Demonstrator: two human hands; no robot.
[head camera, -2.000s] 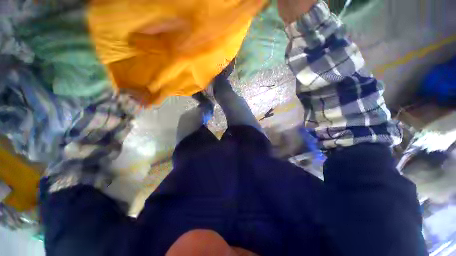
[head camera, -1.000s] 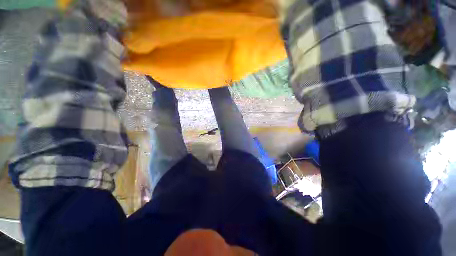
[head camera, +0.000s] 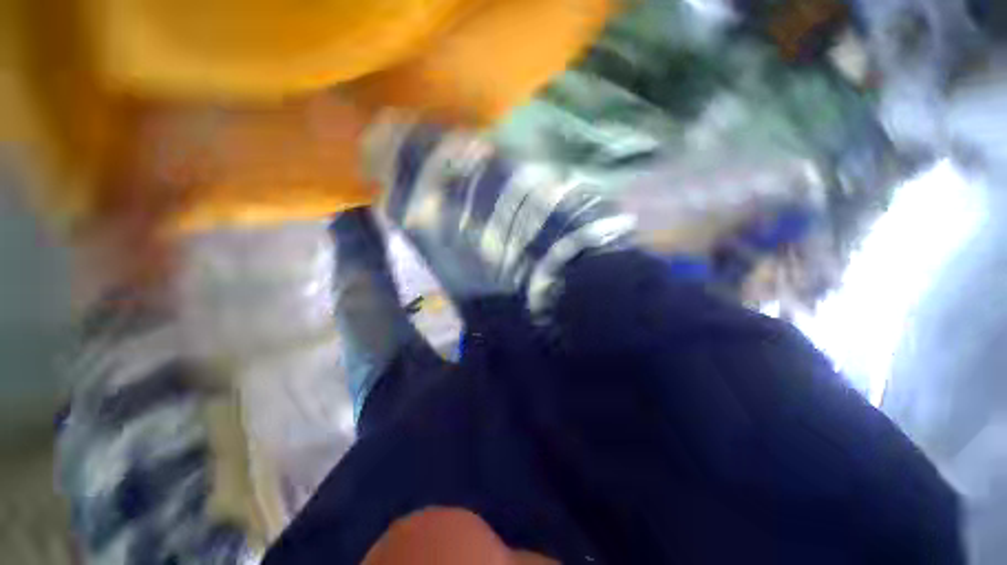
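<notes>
A large orange sack fills the upper left of the view, strongly blurred, above the floor and close in front of me. My right checked sleeve reaches from the centre up to the sack's lower edge; my right hand blends into the orange there and its fingers cannot be made out. My left checked sleeve is at the lower left. My left hand is a reddish blur at the sack's left side; its fingers cannot be made out. The sack's contents do not show.
Dull green sacking lies beyond the sack at top centre and right. Small blue things are on the floor at right. A glaring white area is at far right. Pale floor shows beside my legs.
The sack has shifted left and looks larger. My right forearm has swung left towards the centre. My left forearm has dropped lower in view. The green sacking now shows more at top centre.
</notes>
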